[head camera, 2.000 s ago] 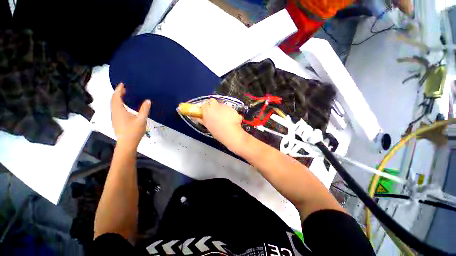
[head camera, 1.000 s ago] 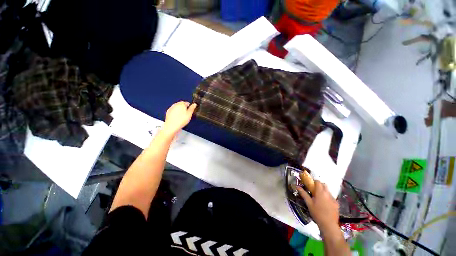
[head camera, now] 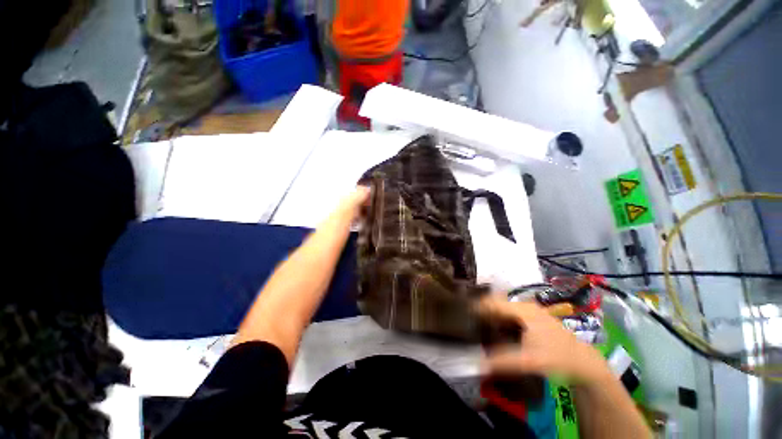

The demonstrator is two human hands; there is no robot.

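The brown plaid garment piece [head camera: 412, 257] lies over the right part of the navy padded board [head camera: 197, 274], its near end lifted. My left hand [head camera: 362, 202] is at the piece's far left edge, fingers partly hidden by the cloth, and grips it. My right hand [head camera: 536, 339], blurred, holds the near right corner. The steam iron [head camera: 566, 310] stands at the table's right edge beyond my right hand, its pale handle and red wires partly showing. A narrow dark strap [head camera: 497, 210] sticks out to the right of the plaid piece.
Black cloth [head camera: 69, 197] is heaped at left, with a plaid pile [head camera: 51, 377] below. A white sleeve arm [head camera: 463, 124] runs along the far side. A blue bin [head camera: 270, 73] and a person in orange [head camera: 369, 30] are beyond. A green bag [head camera: 622, 343] and cables hang at right.
The iron has been let go at the right edge. My right hand has moved onto the plaid piece, which is turned and partly lifted. The view has swung right.
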